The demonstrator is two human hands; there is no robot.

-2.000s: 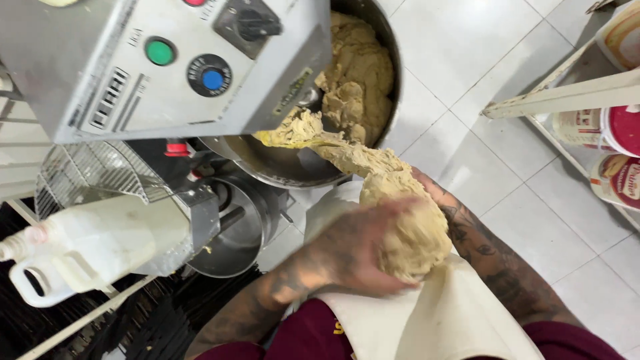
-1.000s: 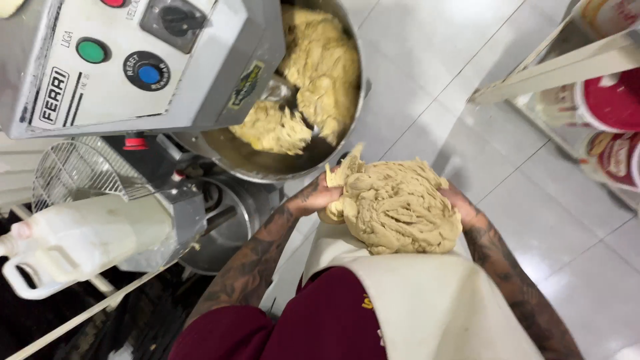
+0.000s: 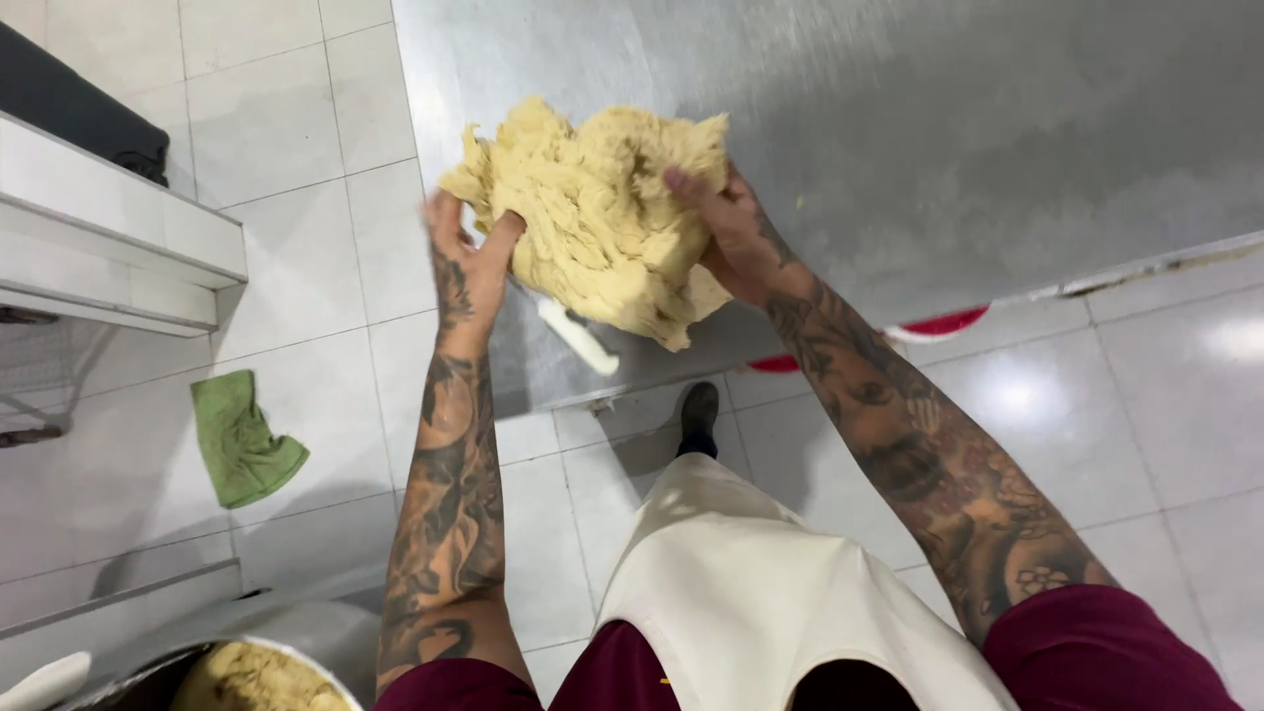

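Observation:
A large, rough lump of pale yellow dough (image 3: 602,217) is held between my two hands over the corner of a stainless steel table (image 3: 968,128). My left hand (image 3: 474,252) grips its left side, thumb on top. On the right side, my right hand (image 3: 731,227) holds it with the fingers partly hidden by the dough. Partly under the dough, a white plastic tool handle (image 3: 581,338) lies near the table's front edge. More dough (image 3: 259,679) sits in a metal mixer bowl (image 3: 326,681) at the bottom left.
A green cloth (image 3: 242,439) lies on the tiled floor to the left. Beyond it stands a white shelf-like unit (image 3: 118,232). Red and white round things (image 3: 943,324) show beneath the table's front edge. A white handle (image 3: 49,681) is beside the bowl.
The view has swung from the mixer to the steel table. The dough, stretching from the bowl two seconds ago and held near the apron one second ago, is now over the table in both hands.

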